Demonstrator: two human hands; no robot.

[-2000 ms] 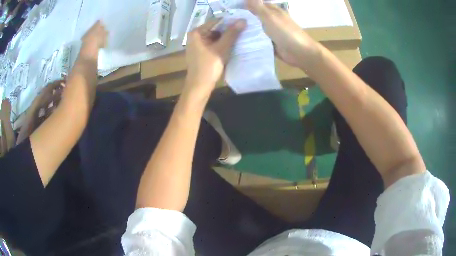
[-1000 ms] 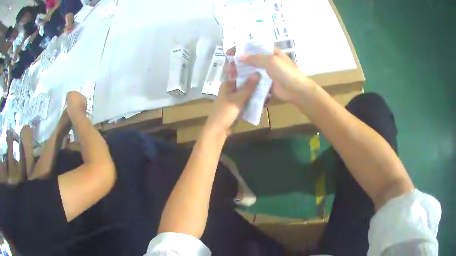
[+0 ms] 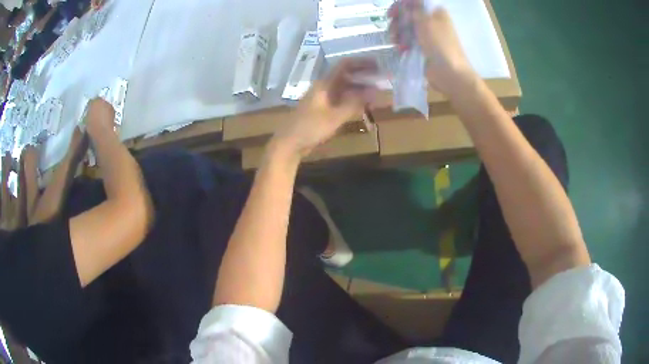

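My right hand (image 3: 435, 44) is raised over the table edge, closed on a narrow folded white leaflet (image 3: 410, 84) that hangs down from it. My left hand (image 3: 329, 106) is to its left, palm turned inward and fingers curled. It is blurred, and a pale blurred shape lies at its fingertips, so I cannot tell whether it holds anything. A block of white product cartons (image 3: 350, 44) lies behind the hands. One loose carton (image 3: 250, 65) and another angled carton (image 3: 302, 70) lie left of the block.
White sheeting (image 3: 192, 60) covers the table over brown corrugated cartons (image 3: 420, 135). A neighbouring worker's arm (image 3: 117, 167) reaches over the table at the left, with more hands and small items beyond. Yellow-marked green floor (image 3: 598, 92) shows below and at the right.
The leaflet, earlier spread between both hands, is now a narrow strip in my right hand. My hands have moved apart, the right one up and right.
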